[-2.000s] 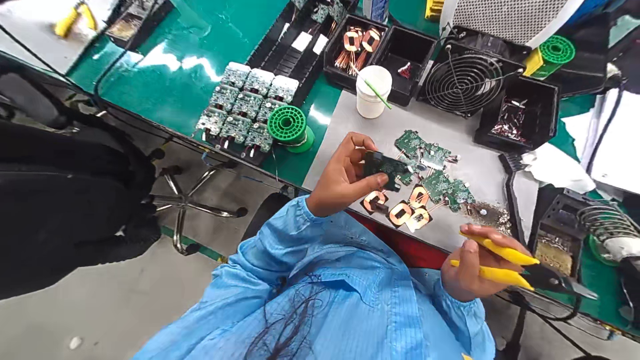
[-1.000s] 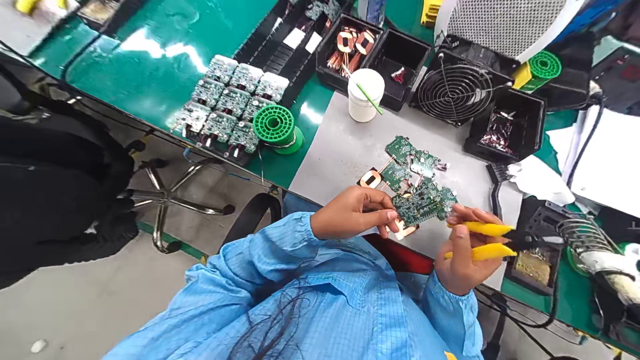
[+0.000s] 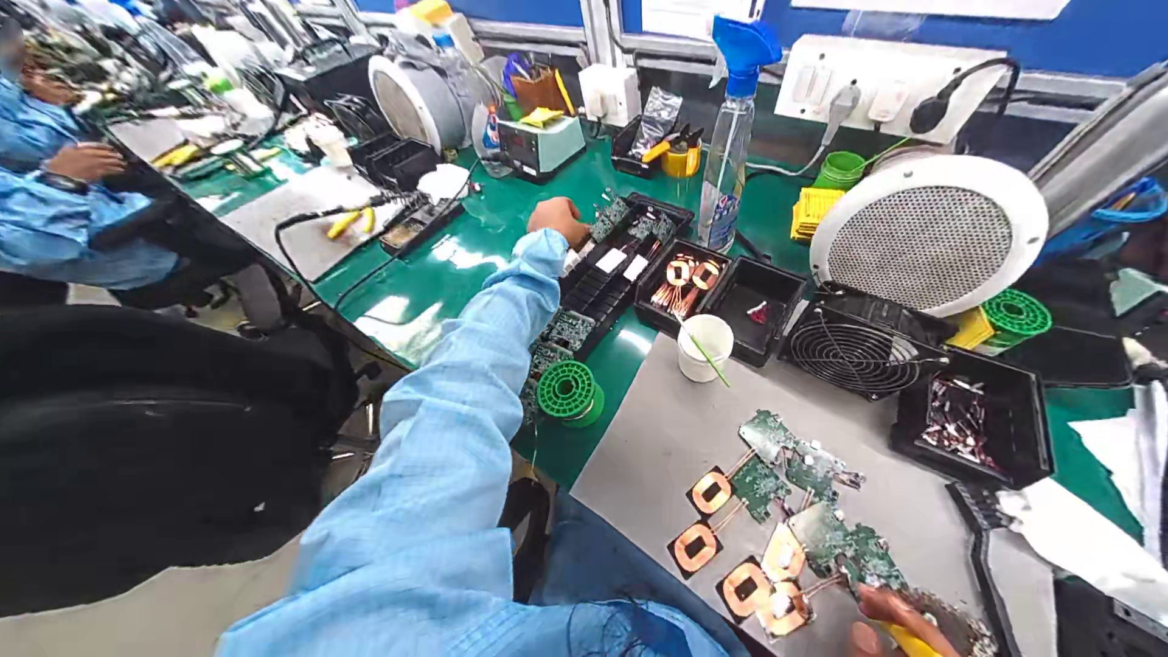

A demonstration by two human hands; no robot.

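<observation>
My left hand [image 3: 558,220] reaches to the far end of a black slotted tray [image 3: 598,297], beside green circuit boards [image 3: 610,219]; its fingertips are partly hidden, so its grip does not show. At the bottom right edge, my right hand [image 3: 899,620] is partly cut off around a yellow tool handle [image 3: 908,641], close to the boards on the grey mat. Several circuit boards [image 3: 821,538] lie there with flat copper coils [image 3: 711,491] wired to them. More boards [image 3: 568,330] lie partly behind my left sleeve.
Around the mat [image 3: 630,456] stand a green solder spool [image 3: 570,392], a white cup [image 3: 704,347], a bin of coils [image 3: 683,283], a black fan [image 3: 853,351] and a bin of small parts [image 3: 972,415]. A spray bottle [image 3: 727,155] stands behind. At left sits a co-worker [image 3: 68,201].
My left hand has left the boards on the mat and moved out to the far end of the black tray. The view has swung up and left. Coils now lie spread along the mat's near edge.
</observation>
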